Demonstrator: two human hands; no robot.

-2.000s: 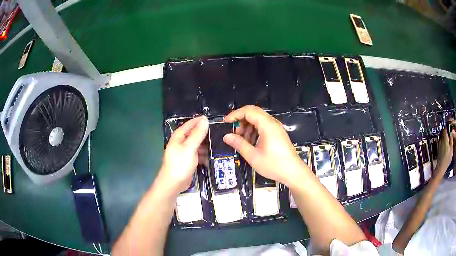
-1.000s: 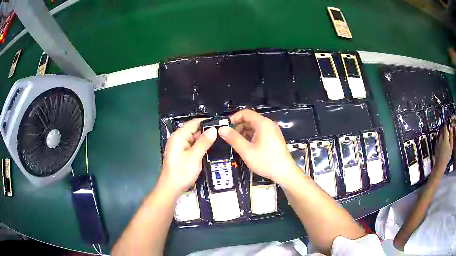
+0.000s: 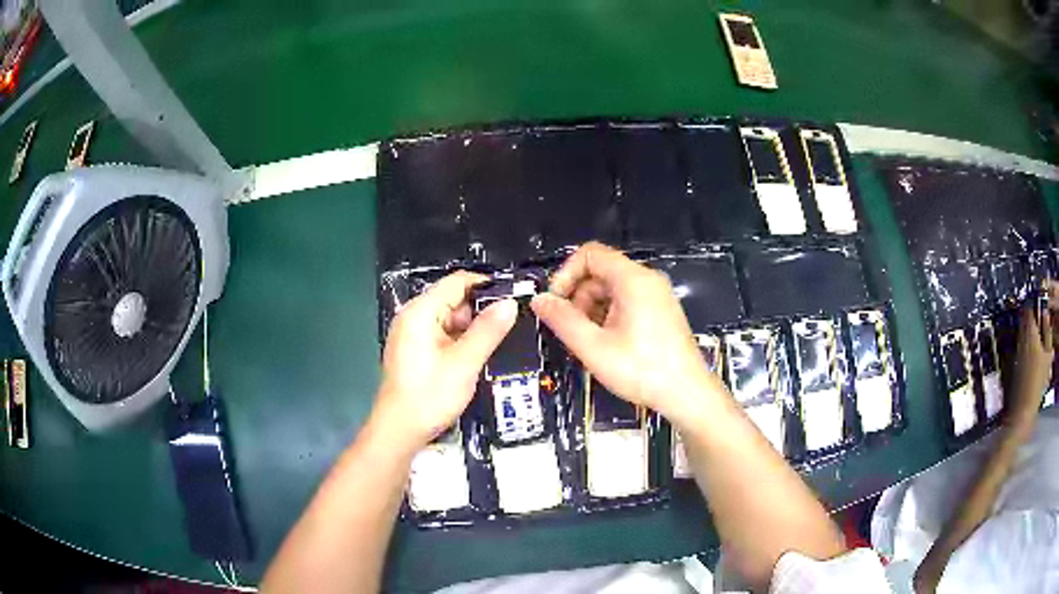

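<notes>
Both my hands are over the pocket mat [image 3: 534, 197]. They hold the top end of a phone unit [image 3: 518, 406] with a dark screen and a white and blue patterned lower part. My left hand [image 3: 439, 360] grips its upper left edge, thumb on the top. My right hand [image 3: 627, 331] pinches at the upper right corner, beside a small white piece [image 3: 524, 288] at the top. The fingers hide part of the top. The unit lies above a housing with a blank white lower half [image 3: 528, 476]. More housings [image 3: 820, 383] lie in pockets to the right.
A box fan [image 3: 125, 302] stands left, with a black slab [image 3: 209, 482] below it. A frame post [image 3: 139, 93] rises behind. A phone [image 3: 747, 51] lies on the green conveyor [image 3: 465, 70]. At right, another person's arm [image 3: 1005, 464] reaches over a second pocket mat [image 3: 958, 221].
The phone on the conveyor has moved left. My hands have closed in at the unit's top end, thumbs now near each other, and a small white piece shows there.
</notes>
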